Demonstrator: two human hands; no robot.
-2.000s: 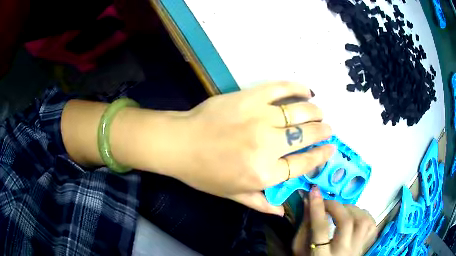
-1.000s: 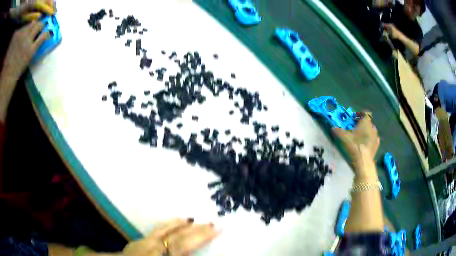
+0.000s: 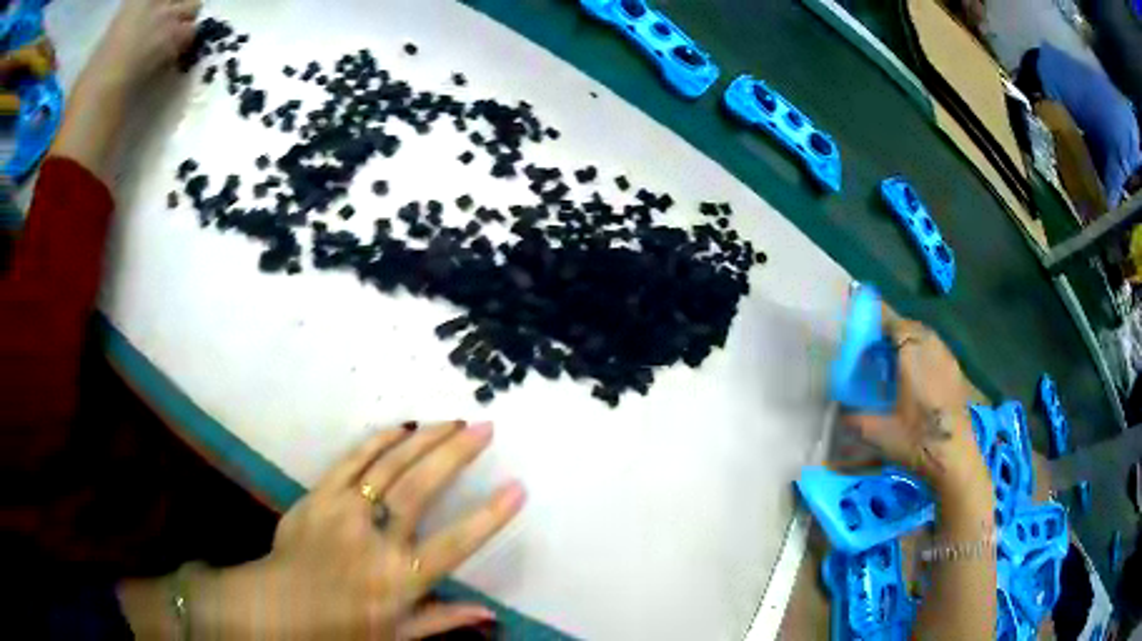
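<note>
My left hand (image 3: 388,526) rests on the white bench top (image 3: 601,501) near its green front edge, fingers spread, holding nothing. My right hand (image 3: 920,388) is at the right, between the bench top and the belt, with its fingers on a blurred blue shell (image 3: 864,351). The shell is raised and tilted, above other blue shells (image 3: 877,501) beside the bench. A large loose heap of small black pieces (image 3: 589,288) lies on the bench top in front of my hands, with stray pieces trailing to the upper left.
A green conveyor belt (image 3: 852,238) curves past behind the bench and carries spaced blue shells (image 3: 783,125). More shells are piled at the lower right (image 3: 1027,538). Another person's hand (image 3: 144,38), in a red sleeve, touches black pieces at the top left. Cardboard (image 3: 971,100) stands beyond the belt.
My right hand has come back from the belt towards the shells beside the bench. My left hand shows more fully, fingers spread. The other person's hand now reaches the black pieces.
</note>
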